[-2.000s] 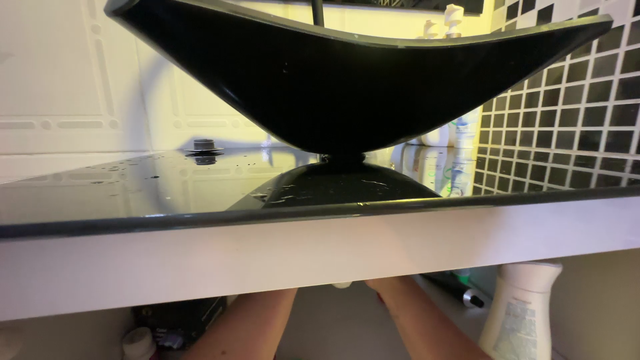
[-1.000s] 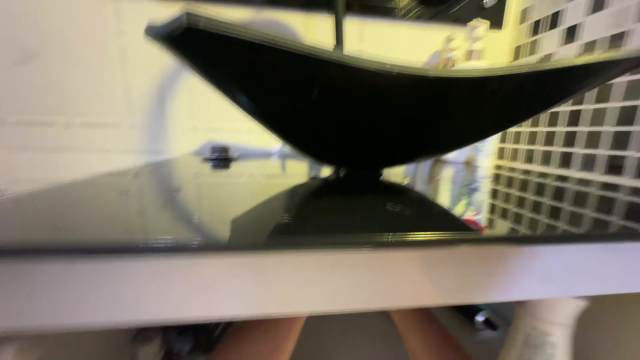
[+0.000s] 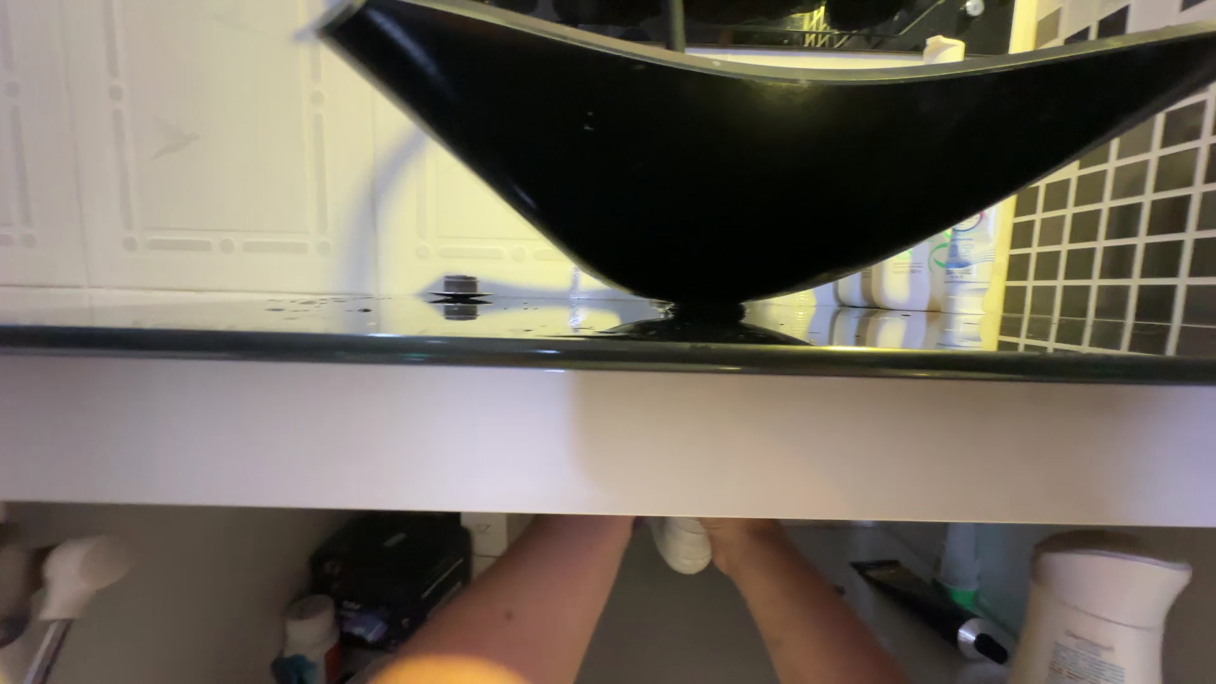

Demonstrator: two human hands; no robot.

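Observation:
Both my forearms reach forward into the space under a washbasin counter, and the counter's pale front panel (image 3: pixel 380 437) covers most of both hands. Only the wrist and heel of my right hand (image 3: pixel 727 546) show just below the panel; my left hand is hidden behind it. Between the wrists, close beside my right hand, is a rounded white object (image 3: pixel 684 546), whose kind I cannot tell. Whether either hand grips it is hidden. Above, a black vessel basin (image 3: pixel 712 171) stands on the glossy dark countertop (image 3: pixel 380 347).
Under the counter, a black case (image 3: pixel 394 570) and a white-capped bottle (image 3: pixel 311 622) lie left; a black tube (image 3: pixel 926 603) and a large white bottle (image 3: pixel 1092 608) are right. Water drops and a dark drain stopper (image 3: pixel 461 285) sit on the countertop. Bottles stand behind the basin by the tiled wall.
The view has shifted, showing the countertop nearly edge-on. More of the forearms and the white object between the wrists shows now than one second ago.

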